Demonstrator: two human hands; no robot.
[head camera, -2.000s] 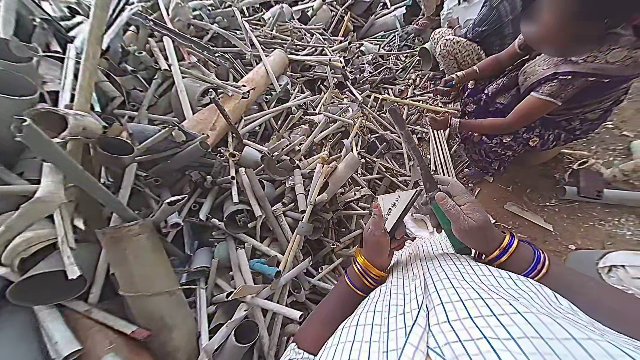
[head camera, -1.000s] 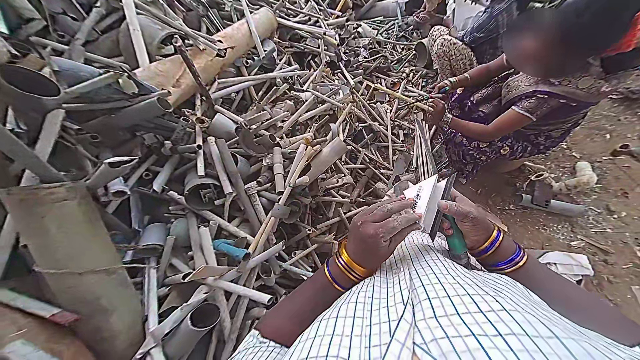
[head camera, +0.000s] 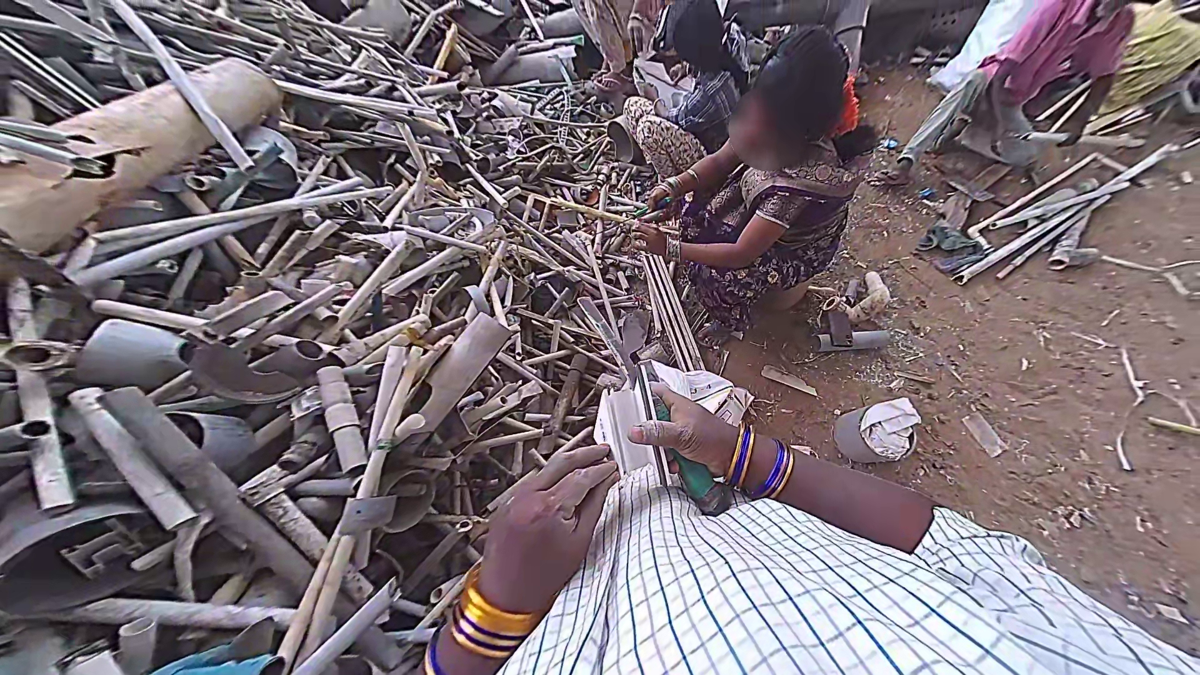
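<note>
My right hand (head camera: 689, 431) grips the green handle (head camera: 694, 473) of a long-bladed tool, together with the edge of a white plastic piece (head camera: 623, 422) that lies along it. The dark blade (head camera: 633, 347) points up and away from me, over the scrap. At the lower end of the white piece, my left hand (head camera: 553, 525) has its fingers stretched toward it; whether they touch or hold it cannot be told. The checked cloth of my garment (head camera: 656, 581) lies just below both hands.
A heap of scrap plastic pipes (head camera: 328, 375) fills the left and middle. Ahead, a person (head camera: 759, 216) squats, handling a thin pipe. A grey container (head camera: 874, 436) with white material stands on the dirt at right. Beyond lie more pipes (head camera: 1059, 220) beside another person (head camera: 1059, 56).
The view has swung to the right, showing more ground and people. My left hand has moved from around the white piece to its lower end. My right hand keeps the green handle.
</note>
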